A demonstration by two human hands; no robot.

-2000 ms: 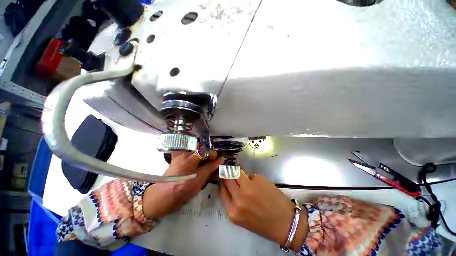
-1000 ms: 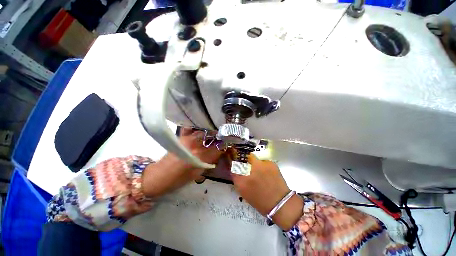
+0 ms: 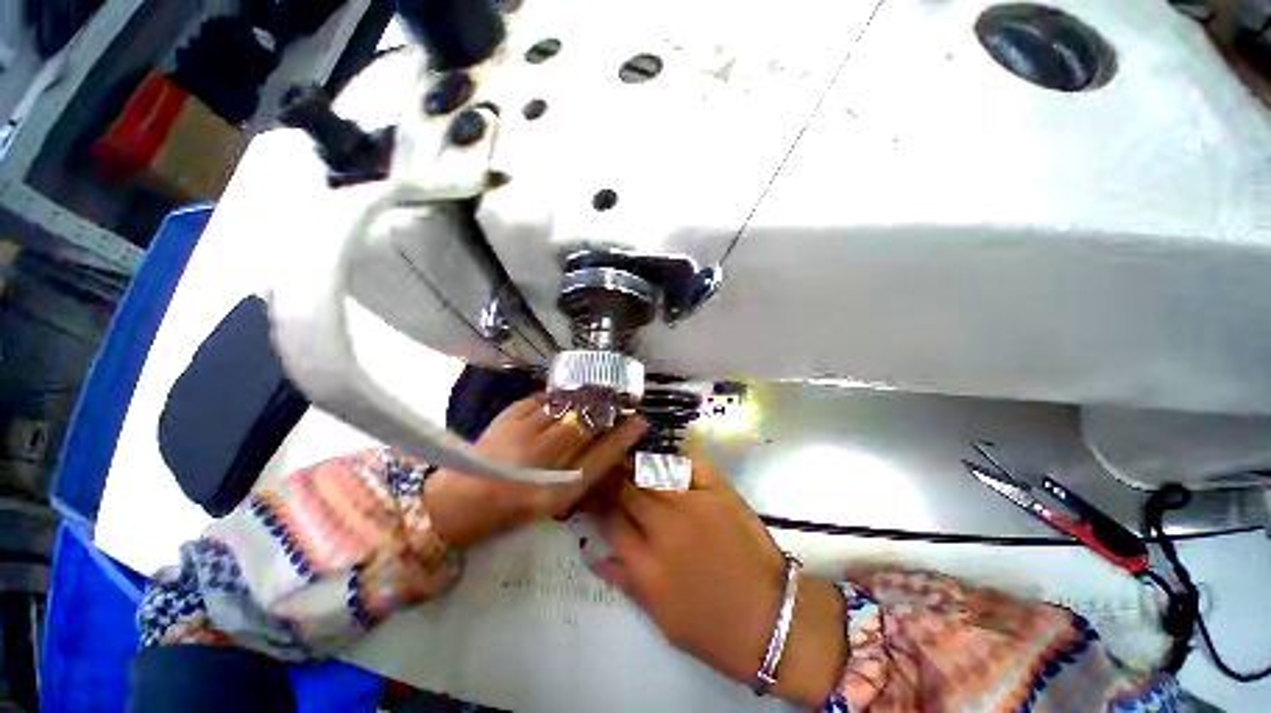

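Observation:
A black fabric piece [image 3: 485, 401] shows behind my left hand, left of the tension knob [image 3: 597, 373]. My left hand [image 3: 519, 467] lies on this work below the knob, fingers partly hidden by the knob and the curved guard. My right hand [image 3: 683, 550] is beside it, with bent fingers at the near edge of the work by the presser foot area; its fingertips are partly hidden and blurred. The needle itself is hidden. A stack of dark panels [image 3: 230, 411] lies on the white table at the left.
The white sewing machine arm [image 3: 948, 167] crosses the top. A pale curved guard [image 3: 314, 327] loops out at the left. Snips [image 3: 1066, 518] and a black cable [image 3: 1175, 592] lie at the right. Blue crates [image 3: 133, 334] stand left of the table.
The camera view has shifted. More black fabric now shows left of the knob. My right hand's fingers have moved slightly toward me from the presser foot area.

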